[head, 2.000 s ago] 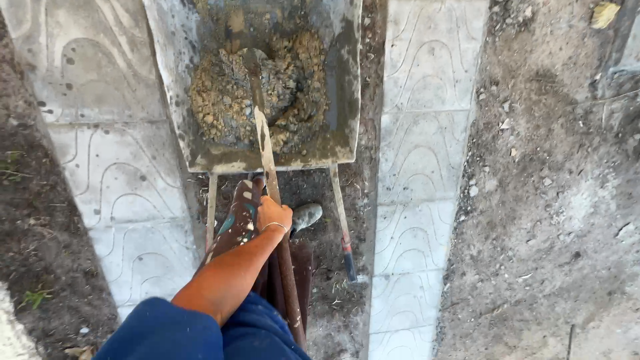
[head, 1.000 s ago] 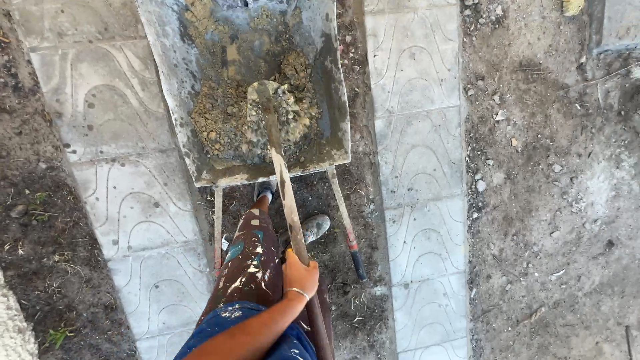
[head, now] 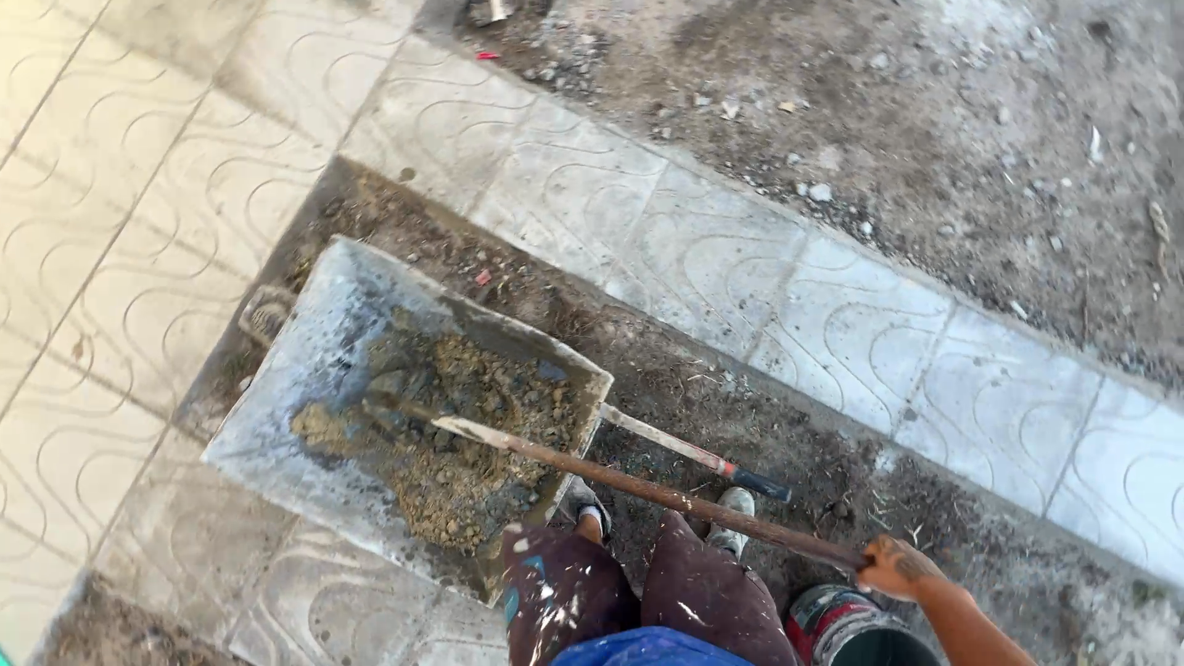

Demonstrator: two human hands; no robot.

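My right hand [head: 895, 566] grips the end of a long wooden shovel handle [head: 684, 504] at the lower right. The handle runs up and left over the rim of a metal wheelbarrow tray [head: 277, 462]. Down in the tray, the shovel's blade [head: 393, 407] lies partly buried in a wet sandy, grey mix [head: 462, 462], so little of it shows. My left hand is out of view.
One wheelbarrow handle [head: 694, 453] with a dark grip points toward my shoes [head: 733, 518]. A bucket [head: 846, 629] stands beside my leg, below my right hand. Patterned paving slabs [head: 712, 259] border the dirt strip; rubble-strewn soil [head: 925, 139] lies beyond them.
The view has turned strongly. My left hand, with a bracelet, was on the shovel handle before and is out of view now; my right hand shows at the handle's end. The blade has moved within the mix.
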